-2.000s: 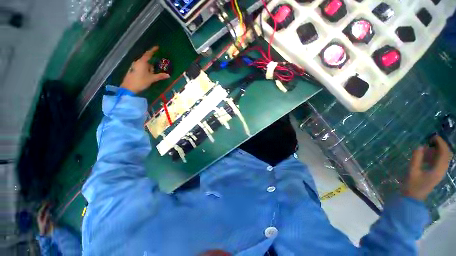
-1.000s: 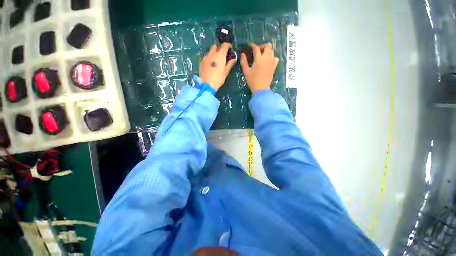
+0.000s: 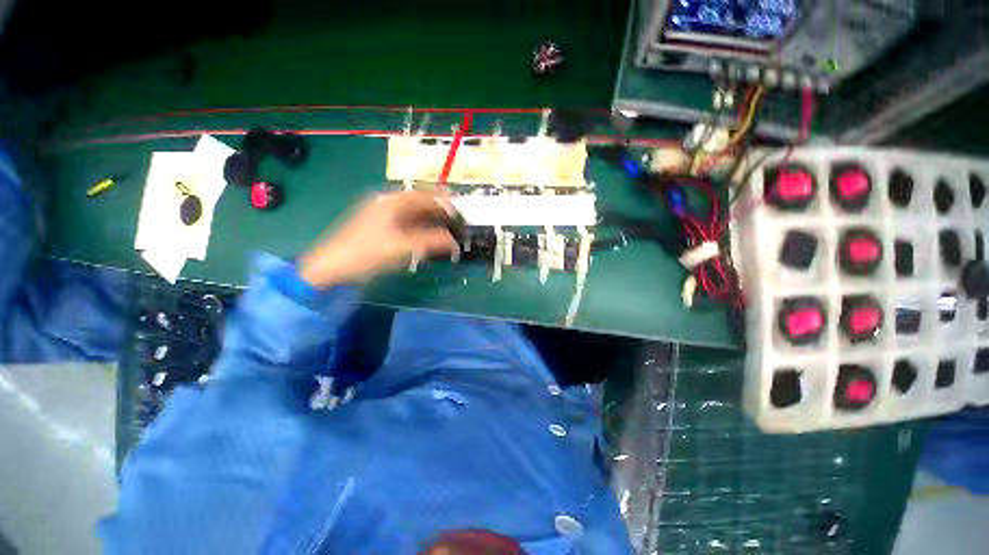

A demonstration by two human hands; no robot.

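Note:
My left hand [image 3: 380, 241], blurred, is over the left end of the white strip [image 3: 528, 209] and the row of black taped modules [image 3: 523, 249]. Something dark shows at its fingertips; I cannot tell if it is a held unit or part of the modules. My right hand is not in view. The cream strip [image 3: 493, 164], crossed by red tape [image 3: 457, 147], lies just behind the white strip. A large white tray [image 3: 766, 410] at the right holds several round watch bodies with lit red-pink screens [image 3: 803, 321] and dark units [image 3: 785, 386].
Papers [image 3: 163, 217] with a black disc [image 3: 191, 209], a red-lit watch [image 3: 261, 195] and dark units [image 3: 240, 168] lie left. A small puck [image 3: 547, 57] lies at the back. A power supply [image 3: 803, 43] and wires [image 3: 705, 239] are right. Clear plastic trays [image 3: 737, 477] sit below.
The view has swung from the clear plastic trays back to the bench. My left hand has moved from those trays to the taped strips. My right hand has left the picture.

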